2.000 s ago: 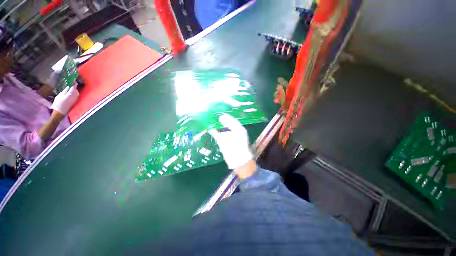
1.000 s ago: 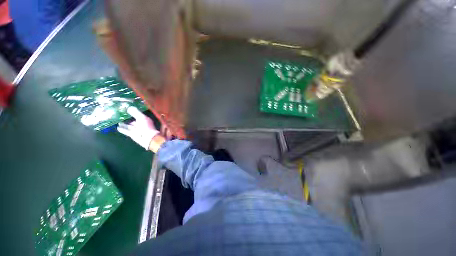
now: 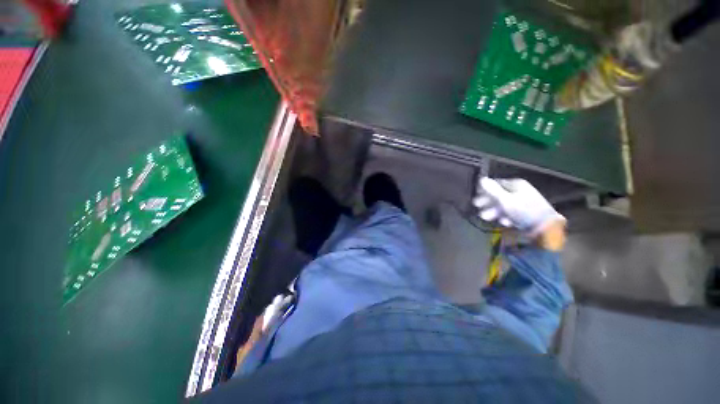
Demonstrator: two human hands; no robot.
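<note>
My right hand [image 3: 517,207], in a white glove, is below the booth's front edge. Its fingers are loosely curled with small gaps, and nothing shows in it. My left hand [image 3: 275,314] is low beside the conveyor rail, small, blurred and partly hidden by my clothing. A green circuit board [image 3: 527,83] lies on the booth floor, its right side overlapped by a cream-wrapped tool [image 3: 612,77] with yellow bands. A second board [image 3: 130,211] lies tilted on the green conveyor [image 3: 47,347]. A third board [image 3: 193,41] is at the top left, shining with glare.
A silver side rail [image 3: 241,248] runs along the conveyor. A ragged red-orange edge guard [image 3: 296,87] stands between conveyor and booth [image 3: 403,63]. A dark bar leads from the wrapped tool. My legs and dark shoes are between conveyor and booth. A red mat [image 3: 14,75] is at far left.
My left hand has left the upper-left board and dropped to my side. My right hand has come into view. The view has turned further down, showing my legs and shoes.
</note>
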